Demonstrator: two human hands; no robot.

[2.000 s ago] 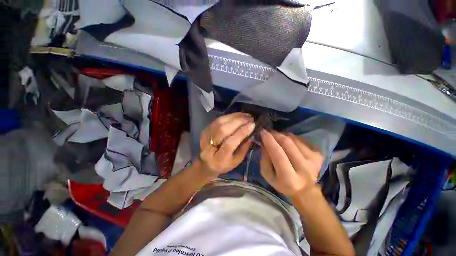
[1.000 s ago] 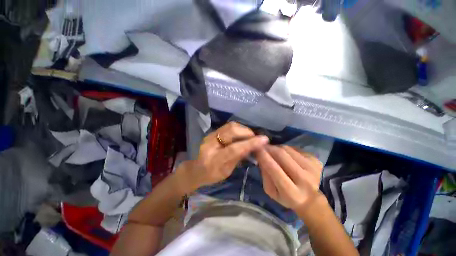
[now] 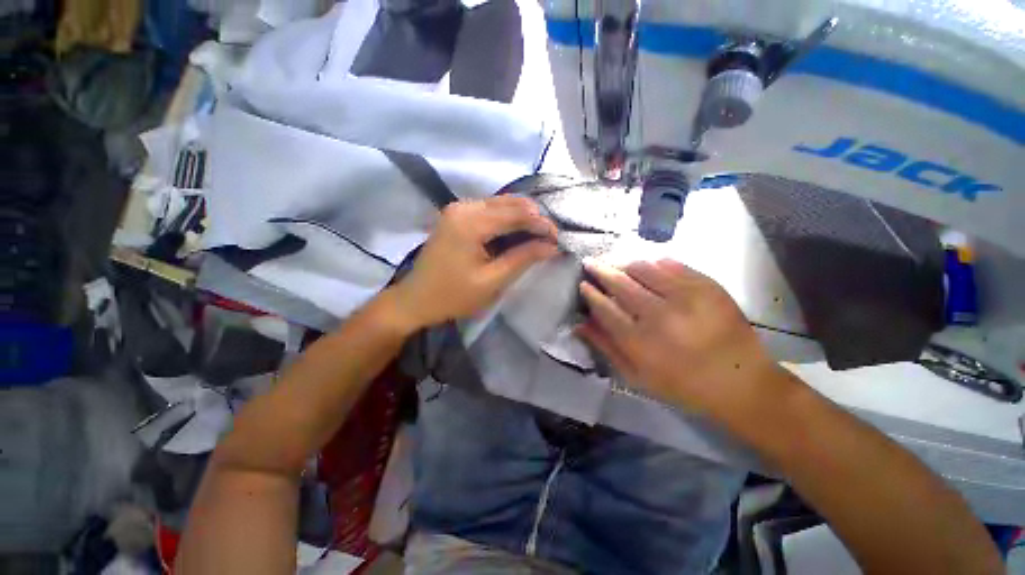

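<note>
The pale and dark workpiece lies at the front of the machine table, just before the needle and presser foot of the white sewing machine. My left hand grips its left side, with a dark edge between thumb and fingers. My right hand holds its right side at the fingertips, near a dark edge. The fabric under my fingers is partly hidden. A grey cylindrical attachment sits right of the needle. Large joined pale panels are heaped left of the needle.
A dark mesh-like panel lies under the machine arm at right. Metal snips and a blue tube are beside it. The table's ruled front edge runs above my lap. A red crate and loose pieces are at lower left.
Both hands have moved from over the lap up onto the table and now hold the workpiece near the needle. The view has shifted, so the machine head now shows.
</note>
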